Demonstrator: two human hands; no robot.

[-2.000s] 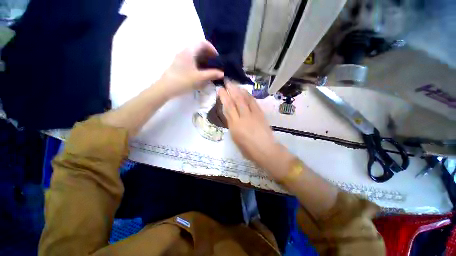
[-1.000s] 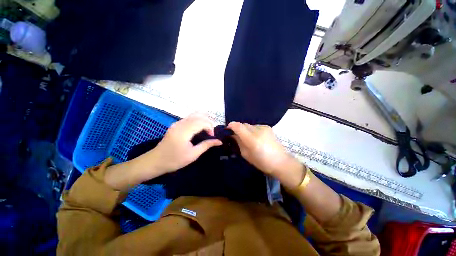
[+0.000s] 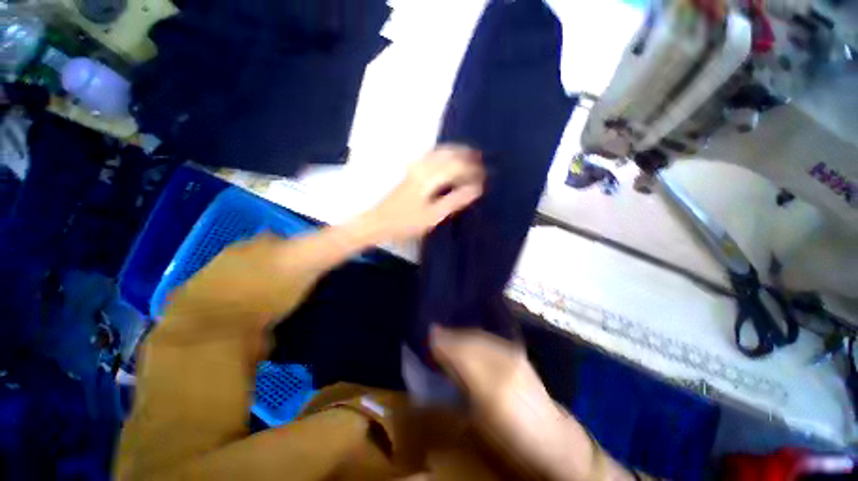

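A long narrow dark fabric panel lies on the white table left of the sewing machine and hangs over the front edge toward the lap. My left hand grips the panel's left edge over the table; its fingers are curled and slightly blurred. My right hand is at the panel's lower end over the lap, blurred, and its hold on the fabric is hard to tell. A pale grey-blue piece shows beside it.
Dark cut pieces lie on the table at left. A blue basket is at the lap, with dark fabric over it. Shears lie right of the needle area. A red basket shows at bottom right.
My left hand has moved up and right along the panel. My right hand has moved down toward the lap. The panel's lower part has come down past the table edge.
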